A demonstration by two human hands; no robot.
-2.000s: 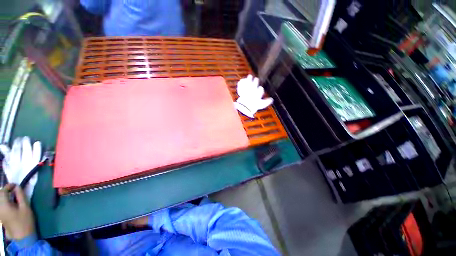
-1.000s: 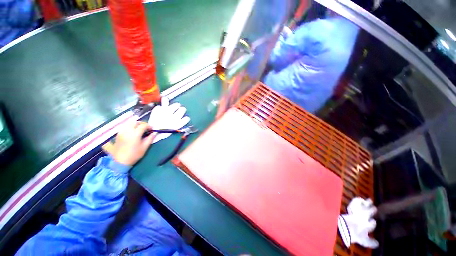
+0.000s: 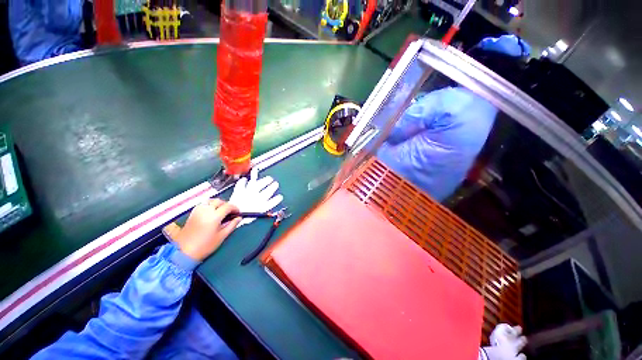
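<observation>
Diagonal cutters (image 3: 279, 216) with black handles and silver jaws lie spread open on the green bench, partly over a white glove (image 3: 255, 193). My left hand (image 3: 202, 230) rests at the conveyor rail, its fingers closed around the end of one cutter handle. The other handle points down toward the bench front. A pinkish-red pad (image 3: 384, 274) lies bare on an orange slotted rack (image 3: 436, 228), right of the cutters. My right hand is not in view.
A red-wrapped post (image 3: 239, 91) stands at the rail of the green conveyor (image 3: 105, 133). A green board (image 3: 10, 179) is at the far left. A yellow-black round object (image 3: 340, 128) is beside a clear framed partition (image 3: 535, 119). Behind it is a person in blue (image 3: 447, 133). Another white glove (image 3: 505, 342) is lower right.
The view has swung left toward the conveyor, then up, showing more of the partition. My left hand stays at the cutter handle. The sleeve seen low in the middle earlier is out of view.
</observation>
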